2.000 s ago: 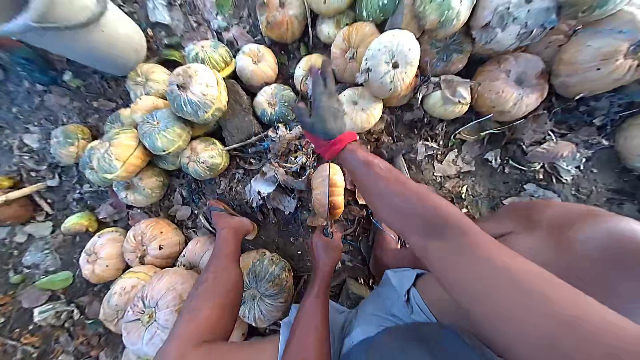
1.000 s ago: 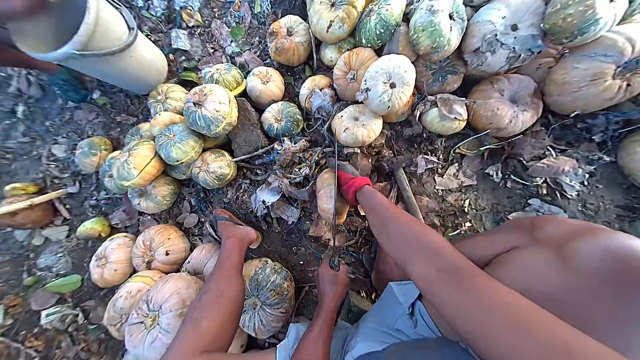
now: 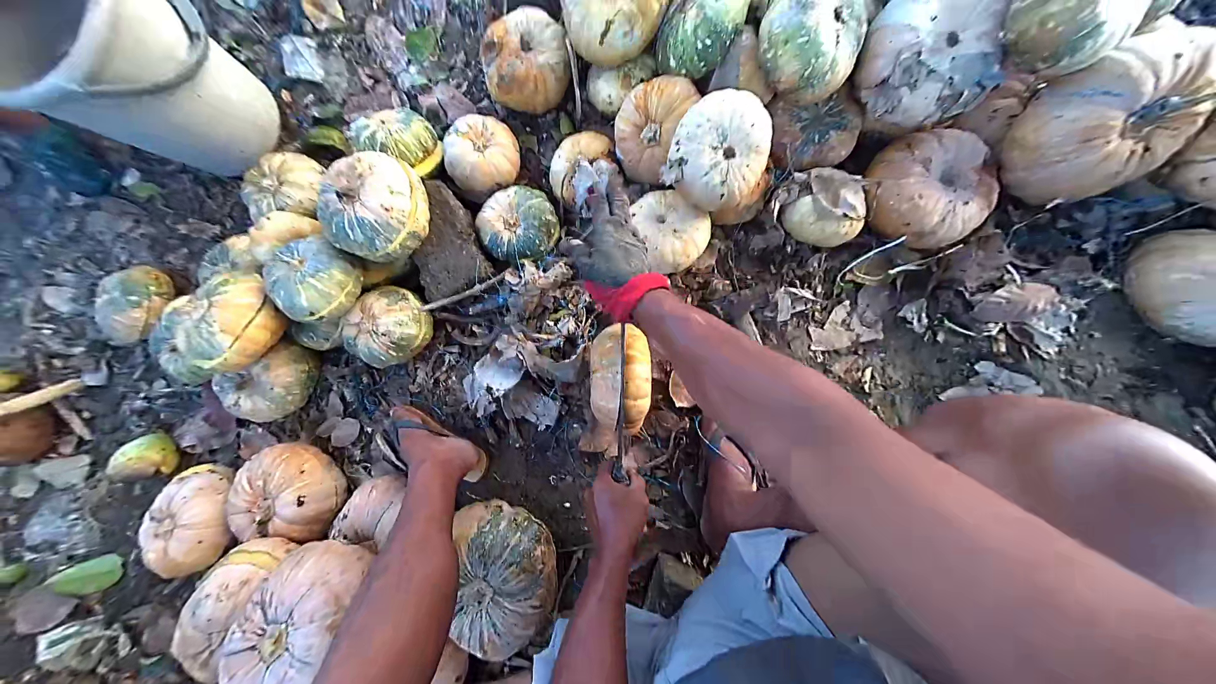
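My left hand [image 3: 617, 508], bare, grips the handle of a long knife [image 3: 622, 389]. Its narrow blade, seen almost edge-on, passes over a small orange pumpkin [image 3: 606, 375] on the ground between my feet; whether it cuts in cannot be told. My right hand [image 3: 613, 237], in a dark, dirty glove with a red cuff, reaches beyond that pumpkin with its fingers extended. Near its fingertips is a small tan pumpkin [image 3: 578, 160], and a pale flattened one [image 3: 671, 231] lies just right of the glove. No object shows in the glove.
Green and yellow pumpkins [image 3: 313, 278] are heaped around a stone [image 3: 454, 249] at left. Larger pumpkins [image 3: 285, 491] lie lower left, others [image 3: 931, 188] upper right. A whitish bucket [image 3: 195, 100] tilts at upper left. My sandalled feet [image 3: 437, 446] flank the small orange pumpkin.
My gloved right hand has moved from beside the small pumpkin between my feet up toward the pumpkins beyond it. My left hand has kept hold of the knife.
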